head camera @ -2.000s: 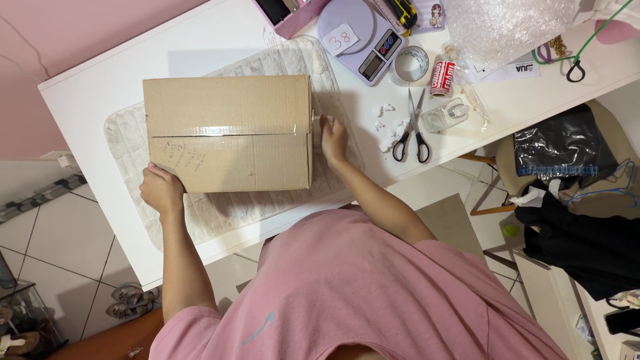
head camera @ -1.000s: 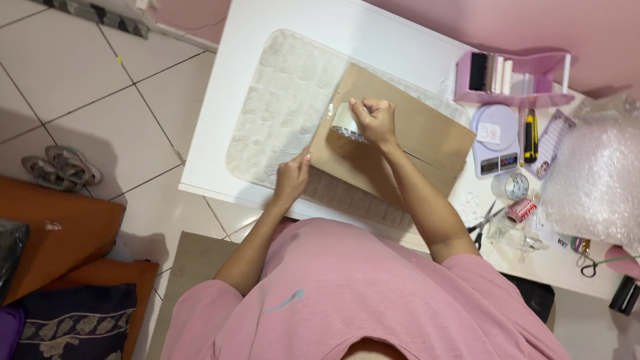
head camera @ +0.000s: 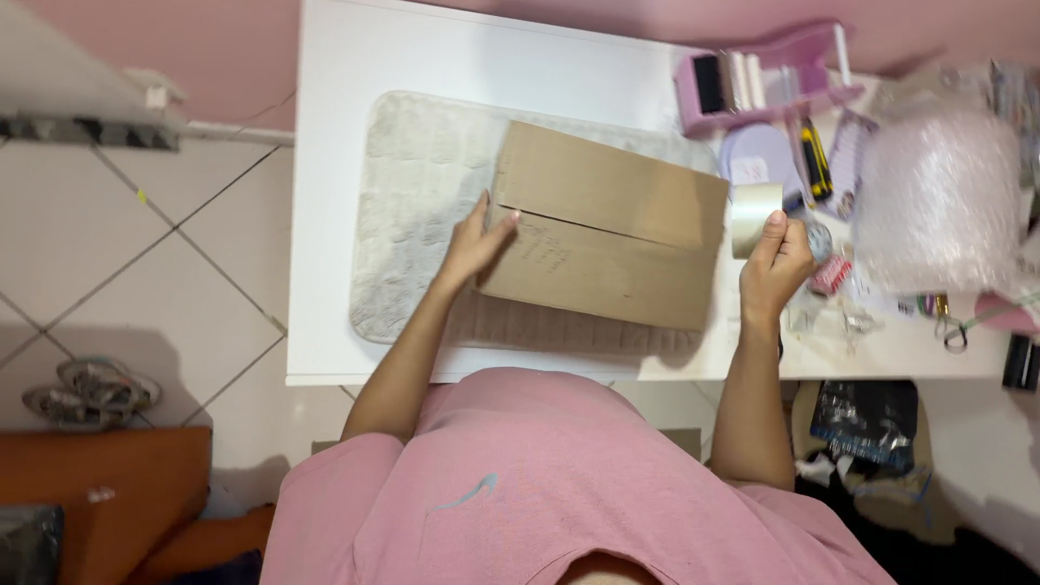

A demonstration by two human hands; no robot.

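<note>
A cardboard box [head camera: 609, 236] lies slightly tilted on a light padded mat [head camera: 406, 162], its flaps meeting along a dark seam and handwriting on one flap. My left hand [head camera: 475, 244] grips the box's left end, thumb on top near the seam. Off the right end of the box, my right hand [head camera: 776, 260] holds a wide roll of packing tape [head camera: 756, 221]. Whether a strip of tape runs from the roll cannot be made out.
The white table [head camera: 390, 49] carries a pink organizer [head camera: 699, 89], a lilac kitchen scale [head camera: 760, 154], a yellow and black utility knife [head camera: 815, 158], a red-labelled roll [head camera: 830, 275] and a large bubble wrap roll [head camera: 938, 203] on the right. Sandals [head camera: 91, 394] lie on the tiled floor.
My right hand with the tape roll has moved from above the box's left end to beyond its right end. My left hand remains at the left end. The view has turned.
</note>
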